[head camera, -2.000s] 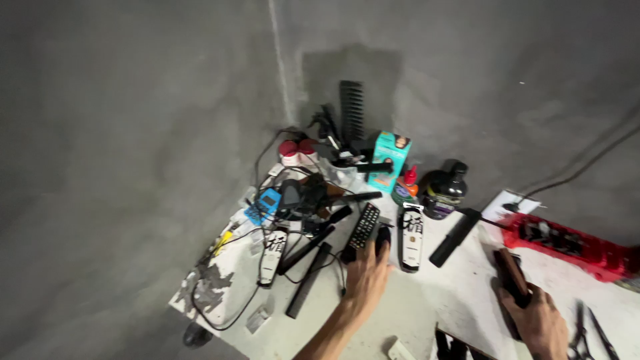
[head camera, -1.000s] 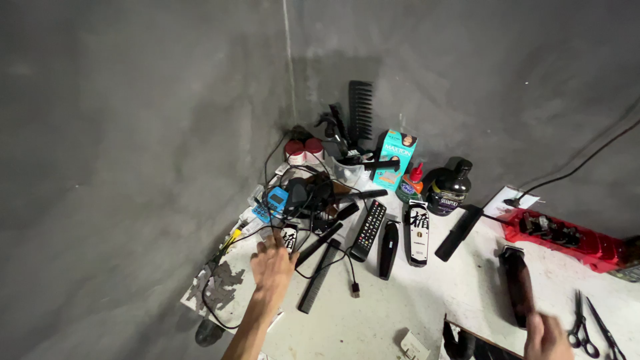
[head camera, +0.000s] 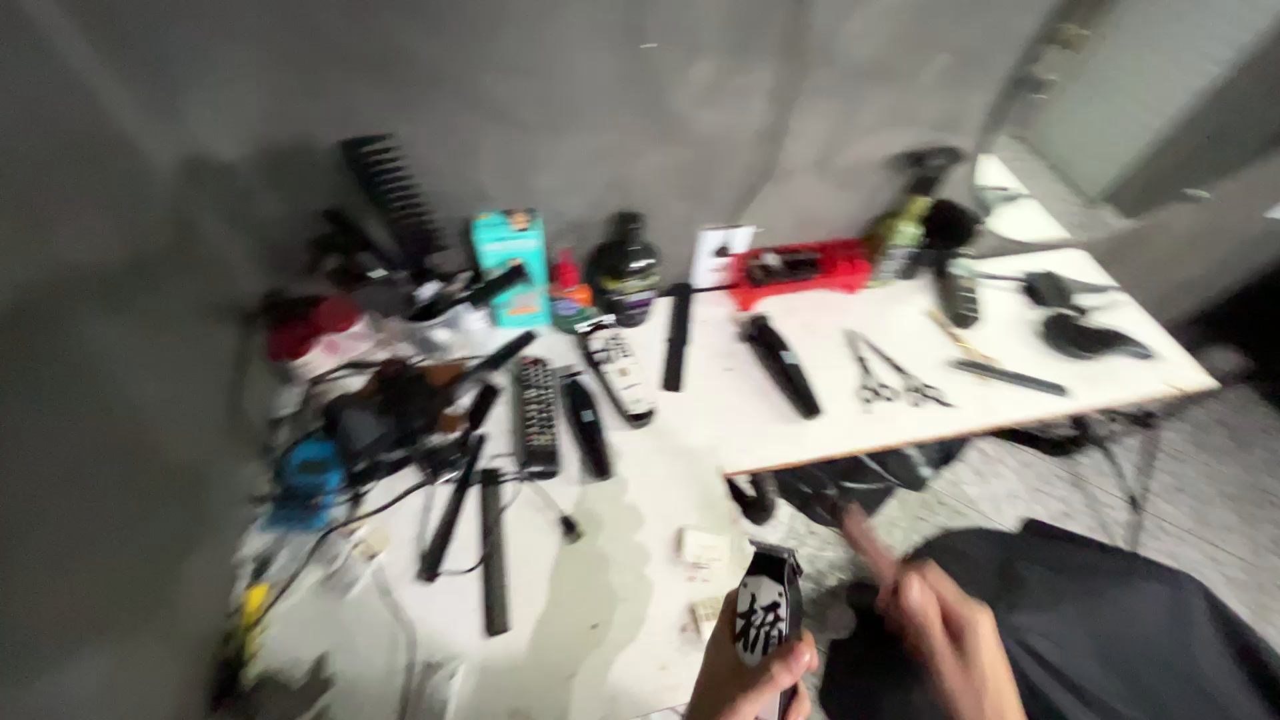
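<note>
A white hair clipper with black writing stands upright in my left hand, its blade end up, beyond the table's near edge. My right hand is just to its right, blurred, with one finger extended; whether it holds anything is unclear. On the white table lie a second white clipper, a black trimmer, a black remote control and a black clipper. Two pairs of scissors lie farther right. Black combs lie at the left.
Tangled cables and a blue device crowd the left side. A teal box, a dark bottle and a red tray stand along the wall. A black cape covers something at the lower right, below the table edge.
My left hand has lifted the white clipper from the left of the table and brought it right. My right hand has left the black clipper, which lies on the table. The view has swung right.
</note>
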